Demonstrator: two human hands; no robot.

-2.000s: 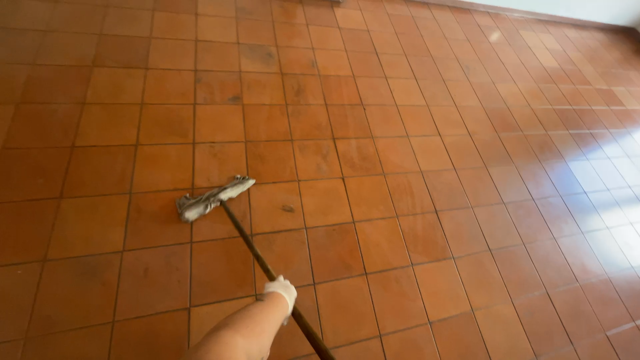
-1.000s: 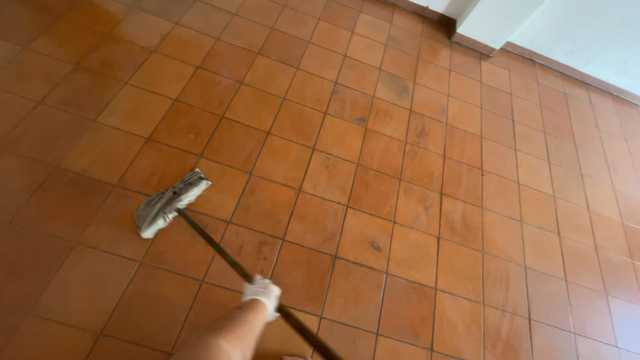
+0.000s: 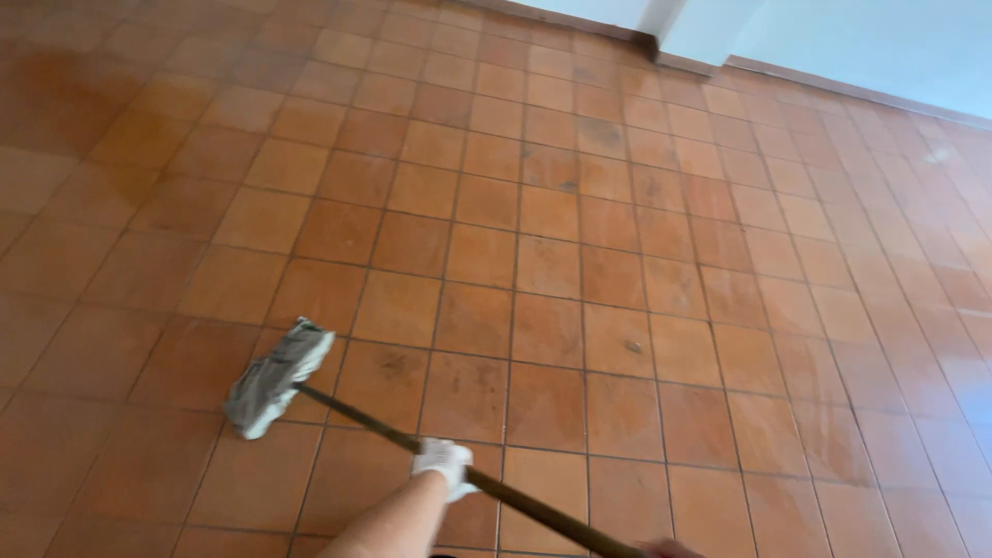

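Observation:
My left hand (image 3: 446,466), in a white glove, grips the dark, slim mop handle (image 3: 542,513) partway along its length. At the bottom edge, a small part of my right hand (image 3: 671,549) shows around the upper end of the handle; most of it is cut off. The handle slants up and left to the mop head (image 3: 279,378), a wide bar wrapped in wet-looking grey and whitish cloth. This head lies on the terracotta tile floor (image 3: 546,325), ahead and left of my left hand.
A white wall (image 3: 868,39) with a reddish-brown baseboard (image 3: 837,89) borders the floor at the upper right. A white pillar or wall corner (image 3: 701,31) juts out there. Some tiles bear dark stains, and wet sheen shows on parts of the floor.
The view has swung, bringing the wall corner into sight. The mop head has moved left over the tiles, and its bar is more steeply angled. My left hand keeps hold of the handle.

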